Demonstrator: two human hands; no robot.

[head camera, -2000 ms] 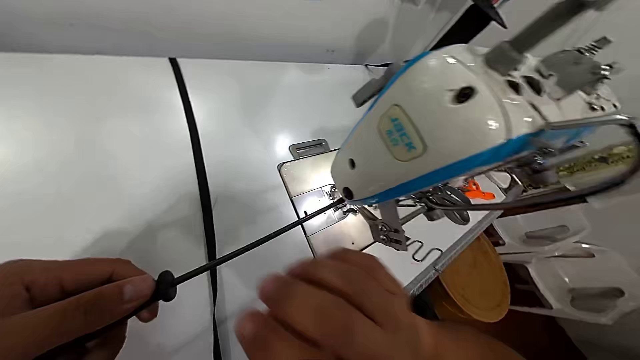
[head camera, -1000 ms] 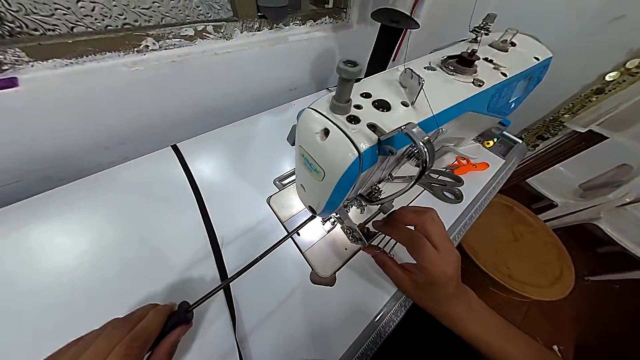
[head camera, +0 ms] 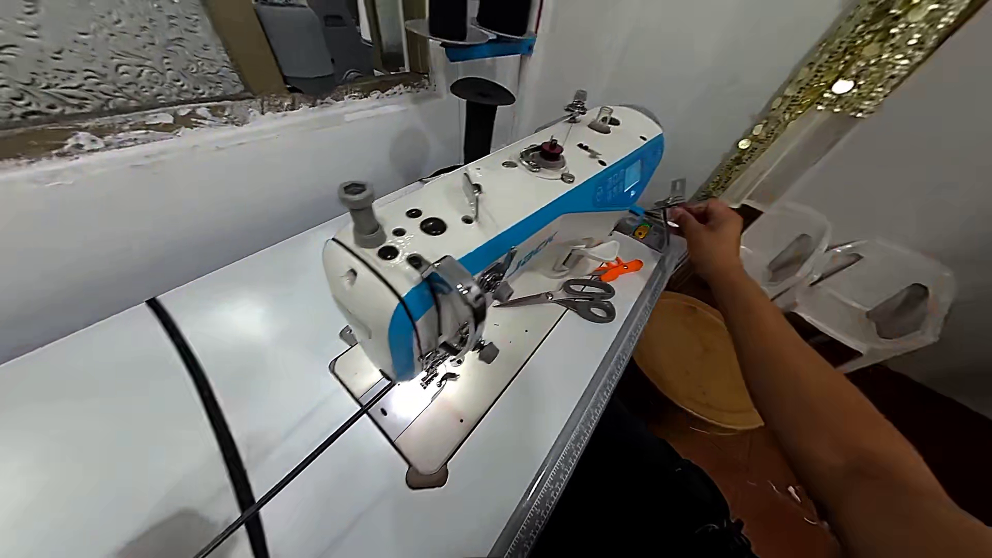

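Observation:
My right hand reaches past the far end of the sewing machine, fingertips closed at a small metal bracket by the table's corner. Out of view is my left hand. A thin black rod or cord runs from the needle area down to the bottom left edge, crossing over a black strip on the white table. The machine's lamp lights the metal needle plate. Grey-handled scissors lie beside the machine bed, with an orange-handled tool just behind them.
A measuring tape runs along the table's front edge. Below stand a round wooden stool and white plastic chairs. Black thread cones stand behind the machine, near the wall.
My right hand has moved from beside the presser-foot area to the machine's far end. My left hand, earlier gripping the black rod or cord, has left the view. The view has swung right.

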